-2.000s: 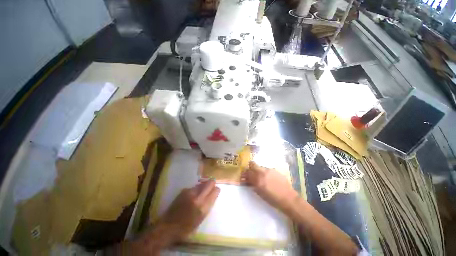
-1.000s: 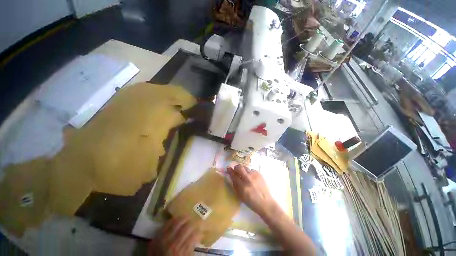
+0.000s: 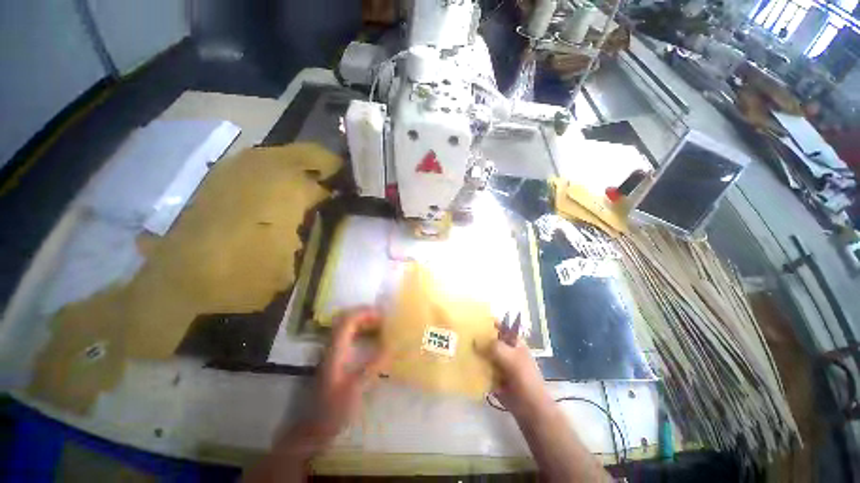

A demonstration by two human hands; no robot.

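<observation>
A tan panel (image 3: 420, 316) with a white printed label (image 3: 439, 341) is held over the front edge of the white template (image 3: 363, 274). My left hand (image 3: 351, 354) is at the panel's left edge, blurred; whether its fingers grip the panel is unclear. My right hand (image 3: 509, 357) holds the panel's right edge, with a small dark pointed tool (image 3: 509, 327) also in the hand. The white sewing machine head (image 3: 429, 156) stands behind, above the template.
An overlapping heap of tan panels (image 3: 226, 236) lies left, beside white sheets (image 3: 165, 170). At right are loose labels (image 3: 580, 269), a small tan stack (image 3: 589, 208), a control screen (image 3: 693, 179) and long beige-brown strips (image 3: 707, 321). A teal handle (image 3: 667, 434) is at front right.
The labelled panel has moved right and is now between both hands. My right hand has left the needle area and come to the panel's right edge. The camera view has shifted.
</observation>
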